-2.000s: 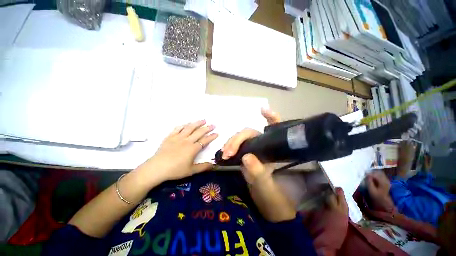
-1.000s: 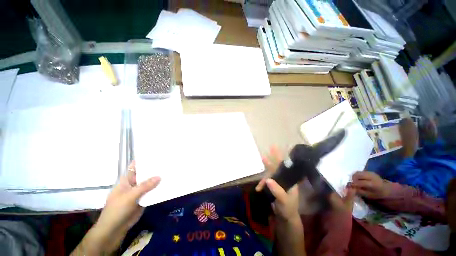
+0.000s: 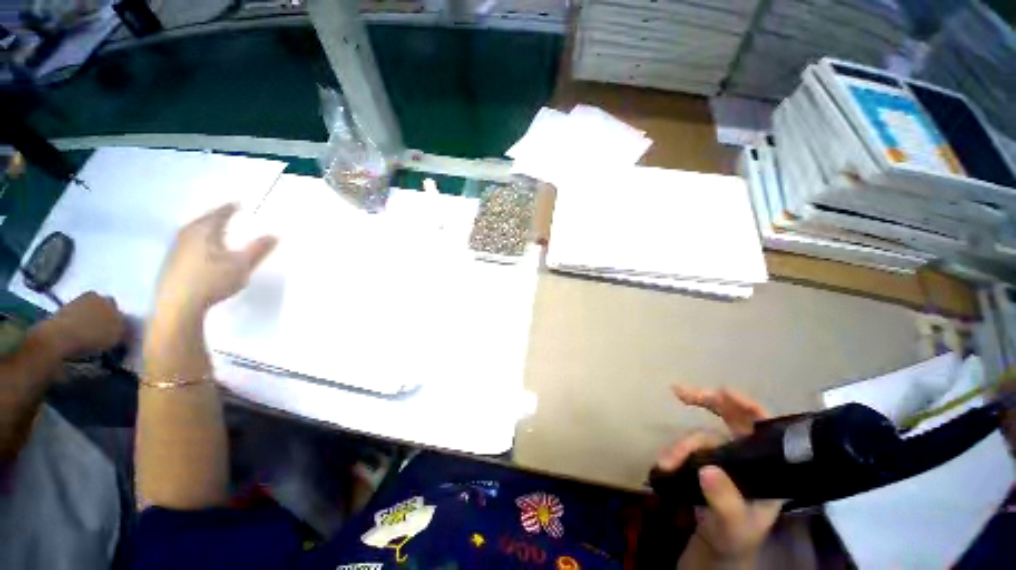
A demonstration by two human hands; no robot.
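Observation:
My right hand (image 3: 730, 490) is wrapped around a black electric screwdriver (image 3: 813, 454), held over the bench's front edge at the right. My left hand (image 3: 209, 262) is raised over the left part of the bench, fingers apart, with nothing seen in it; it is slightly blurred. Flat white device casings (image 3: 345, 301) lie on the white sheet below and right of my left hand. Another stack of white casings (image 3: 657, 228) lies on the brown board beyond the middle. The clear screw box (image 3: 504, 219) with grey screws stands left of that stack.
A bag of screws (image 3: 357, 173) rests by the metal post (image 3: 354, 67). Loose white sheets (image 3: 582, 143) lie behind the casings. Piled devices (image 3: 880, 145) stand at right. At left, a neighbour's hand (image 3: 84, 325) is near a dark round object (image 3: 48, 262).
My left hand has moved from the near casing to the left and up. The casing in front of me is gone from there; the stack beyond looks thicker. The view has turned left.

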